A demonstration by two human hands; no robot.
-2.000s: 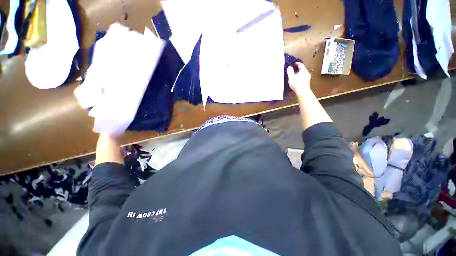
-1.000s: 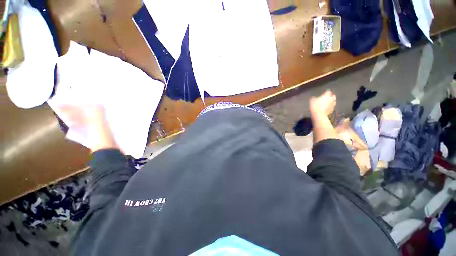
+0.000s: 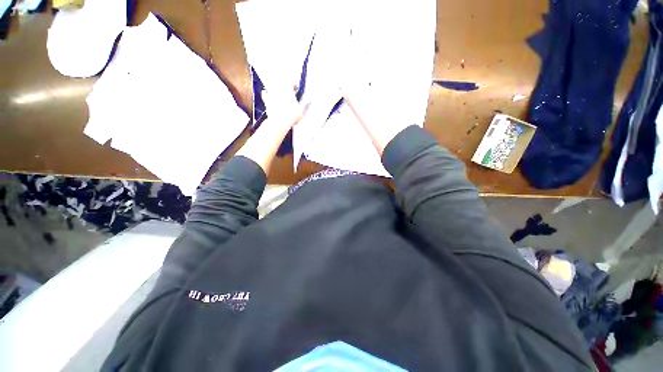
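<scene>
Broad white cut panels [image 3: 396,54] lie on the table in front of me, with navy pieces [image 3: 257,94] showing at their left edge and in gaps between them. My left hand [image 3: 283,107] is at the left white panel, near a raised or folded edge. My right hand [image 3: 347,87] reaches in from the right over the white panels. Both hands are washed out against the white, so the fingers and any hold are unclear. Another white panel [image 3: 163,105] lies to the left, its lower tip at the table edge.
A small printed box [image 3: 504,144] sits near the right table edge beside a long navy stack [image 3: 571,109]. Navy and white pieces [image 3: 631,131] lie at far right. A rounded white piece [image 3: 83,40] is at upper left. Dark scraps [image 3: 102,200] and a pale cover [image 3: 87,290] are below the table.
My left hand has left the left panel, which now lies on the table. My right hand has come from beyond the table edge to the middle white panels. The view has shifted.
</scene>
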